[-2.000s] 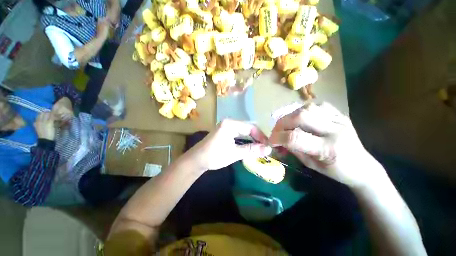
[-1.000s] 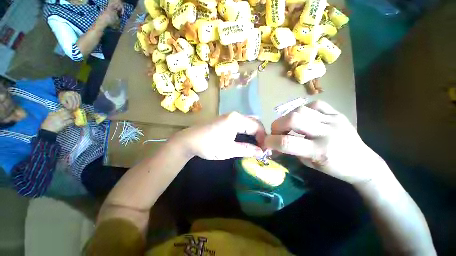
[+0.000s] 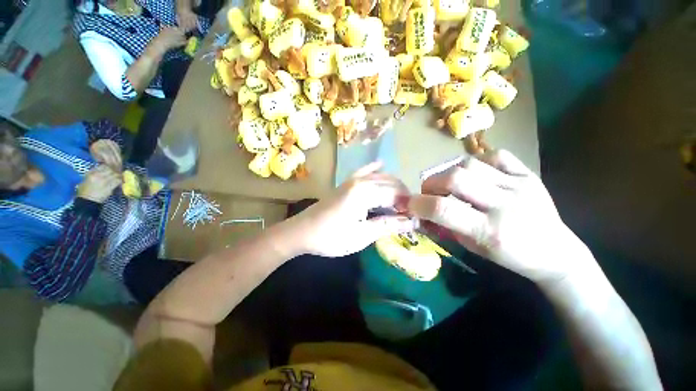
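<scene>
A yellow plush keychain toy hangs just below my fingertips, over my lap. A shiny edge beside it looks like clear bag film. My left hand and my right hand meet at the toy's top, fingertips pinched together there. What lies between the fingertips is hidden; a twist tie cannot be made out. A greyish stack of empty poly bags lies at the near table edge, partly behind my left hand. White twist ties show just behind my right hand.
A large pile of yellow toys covers the far cardboard table. At left, a shallow cardboard tray holds scattered white ties. Two workers sit at left, one in blue holding a yellow toy. A green stool is below my hands.
Both hands stay together at the toy's top, with small finger movements and a slight shift. The worker in blue now has a yellow toy that was not visible two seconds ago.
</scene>
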